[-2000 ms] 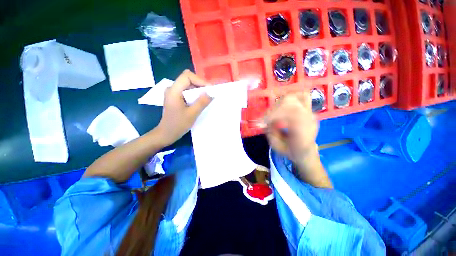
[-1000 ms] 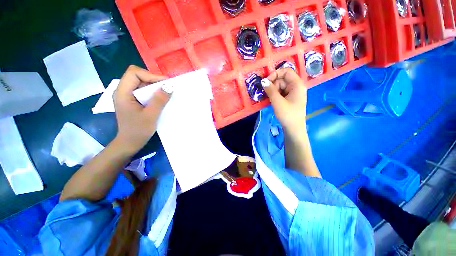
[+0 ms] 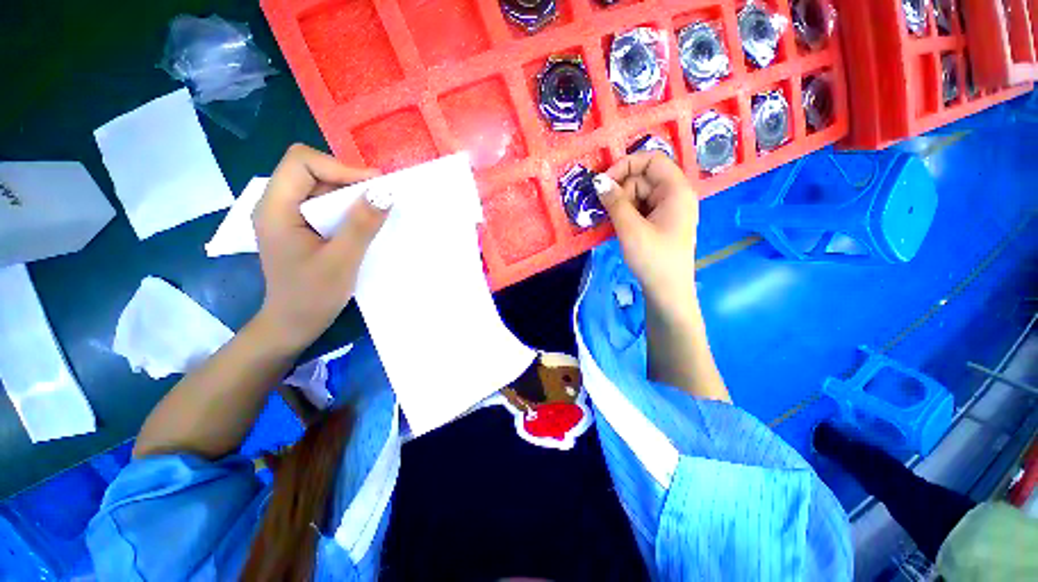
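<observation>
A white sheet [image 3: 430,301] hangs from my left hand [image 3: 310,241], pinched between thumb and fingers at its upper left corner. The sheet's lower end curls over my dark shirt. My right hand [image 3: 655,216] is over the near edge of the red-orange tray [image 3: 518,224]. Its thumb and index fingertips meet at a dark round part [image 3: 583,196] in a front-row pocket. A small white spot shows at the fingertip; I cannot tell whether it is a label or a finger cot. Several pockets hold silver or dark discs in clear wrap; those at the left are empty.
Loose white papers [image 3: 163,163] and crumpled clear film [image 3: 214,59] lie on the dark green bench left of the tray. A whitish bottle [image 3: 51,210] lies far left above a white strip [image 3: 43,362]. Blue stools [image 3: 899,207] stand right. A person's sleeve [image 3: 1002,546] shows lower right.
My right hand has come from a blurred position near the tray edge to the dark part. The view has shifted right. Over the last second, both hands have barely moved.
</observation>
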